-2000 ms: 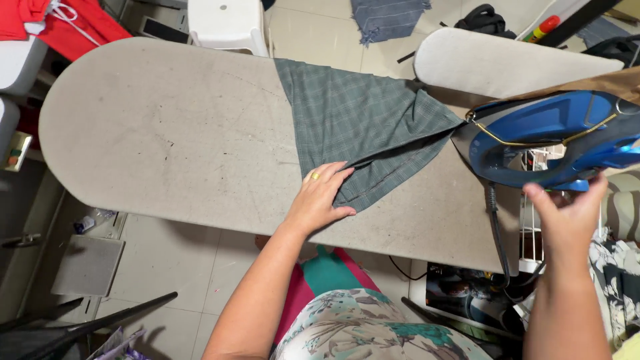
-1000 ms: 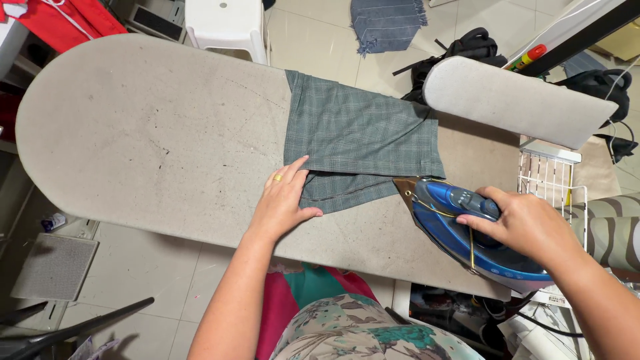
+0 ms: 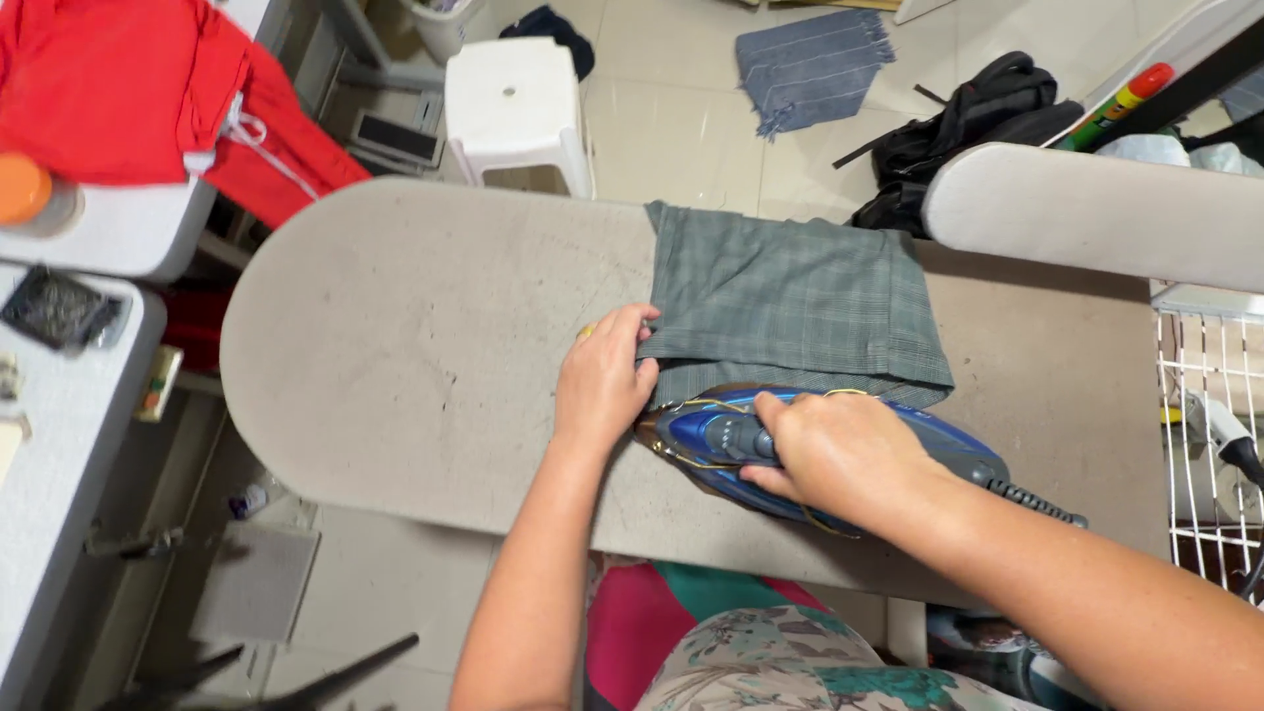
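Observation:
A grey-green checked cloth piece, folded over, lies across the ironing board. At its left edge my left hand has its fingers on the fabric near the lower corner; whether it pinches the cloth is hard to tell. My right hand is closed around the handle of a blue steam iron. The iron lies along the cloth's lower edge, its tip pointing left, close to my left hand. Its underside is hidden, and its cord runs off to the right.
A narrow padded sleeve board extends over the board's right rear. Behind stand a white plastic stool and a black backpack. Red clothing lies on a white table at the left. A white wire rack is at the right.
The iron in my right hand has moved left, from beyond the cloth's right end to along its lower edge. Two seconds ago it was at the far right, with the right hand beside it.

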